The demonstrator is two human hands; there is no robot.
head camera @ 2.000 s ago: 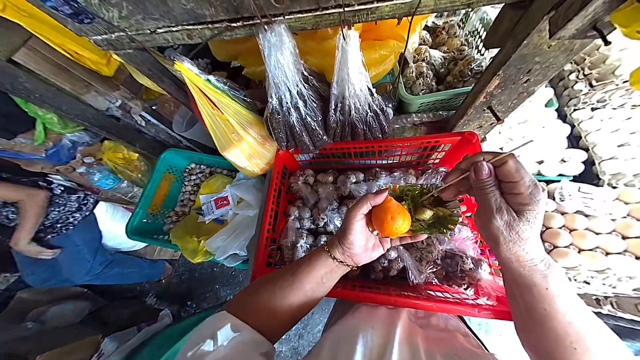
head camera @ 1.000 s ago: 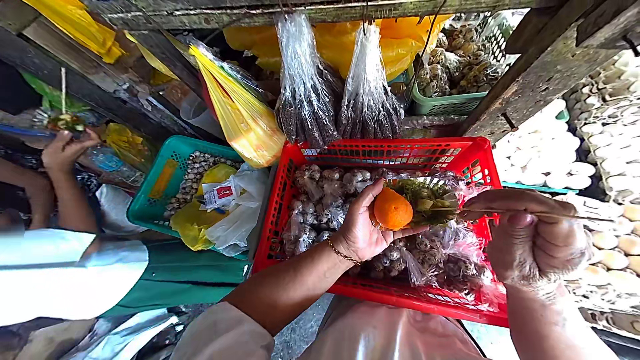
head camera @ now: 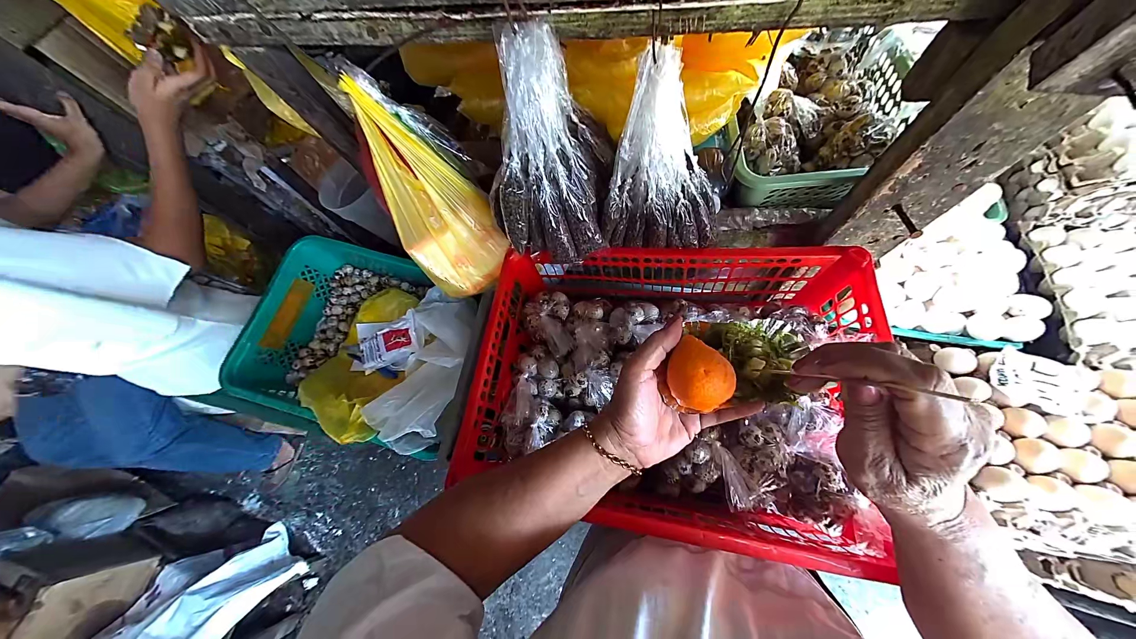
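Observation:
My left hand [head camera: 652,399], with a bracelet at its wrist, is palm up over the red plastic crate [head camera: 701,262]. In it rests a round orange food item [head camera: 701,374], with a leafy, yellowish-green food portion [head camera: 750,355] just to its right. My right hand [head camera: 896,426] pinches a thin wooden skewer [head camera: 923,391], whose tip reaches the green portion. Bagged quail eggs [head camera: 555,373] fill much of the crate below. Whether the food sits in a clear bag or wrapper is hard to tell.
A teal basket [head camera: 235,355] holds small speckled eggs and plastic bags. Filled clear bags [head camera: 550,169] and a yellow bag [head camera: 430,195] hang ahead. Trays of eggs [head camera: 1056,435] lie right, past a wooden post [head camera: 958,133]. Another person [head camera: 98,302] stands at left.
My right hand and the skewer have come down toward the green food since the oldest frame. At left, the other person's raised hand has moved higher. My left hand still supports the orange item.

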